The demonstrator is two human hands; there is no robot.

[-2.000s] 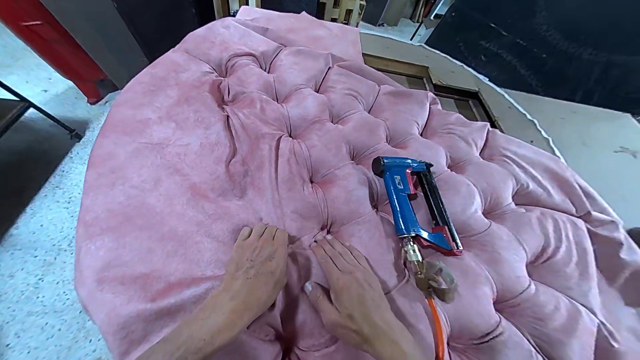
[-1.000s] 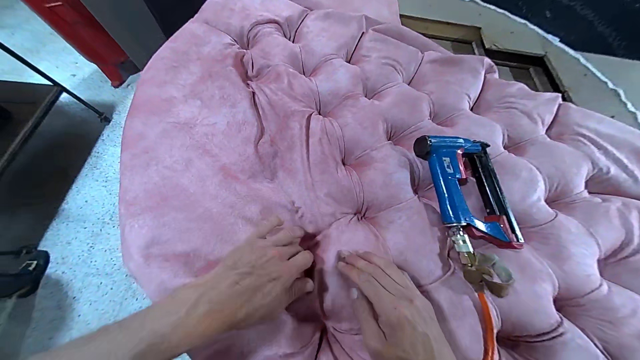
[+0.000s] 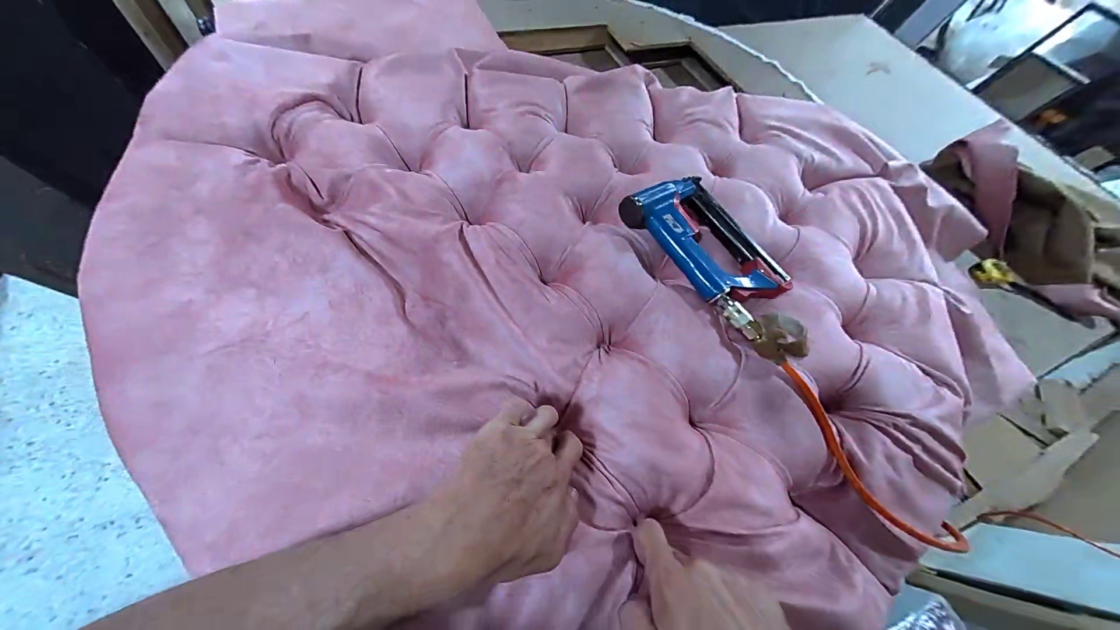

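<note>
Pink upholstery fabric (image 3: 262, 332) lies over a padded panel, drawn into deep diamond tufts on its right side and loose on the left. My left hand (image 3: 516, 490) presses its curled fingers into a fold near the lower middle; whether it pinches the fabric I cannot tell. My right hand (image 3: 691, 586) is lower and to the right, a fingertip or thumb at a tuft's dimple, the rest blurred at the bottom edge. A blue pneumatic staple gun (image 3: 691, 241) rests on the tufts above and right of both hands, its metal fitting joined to an orange air hose (image 3: 840, 446).
Behind the panel stand a wooden frame (image 3: 560, 39) and a pale board (image 3: 831, 61). Brown and pink material (image 3: 1050, 210) lies at the right with a yellow-ended tool (image 3: 993, 273). The hose runs over the fabric's right edge. Speckled floor (image 3: 61, 455) shows at the left.
The view has swung to the right. My hands were side by side around one fold; now my right hand is lower, at another dimple. The staple gun still lies on the tufts.
</note>
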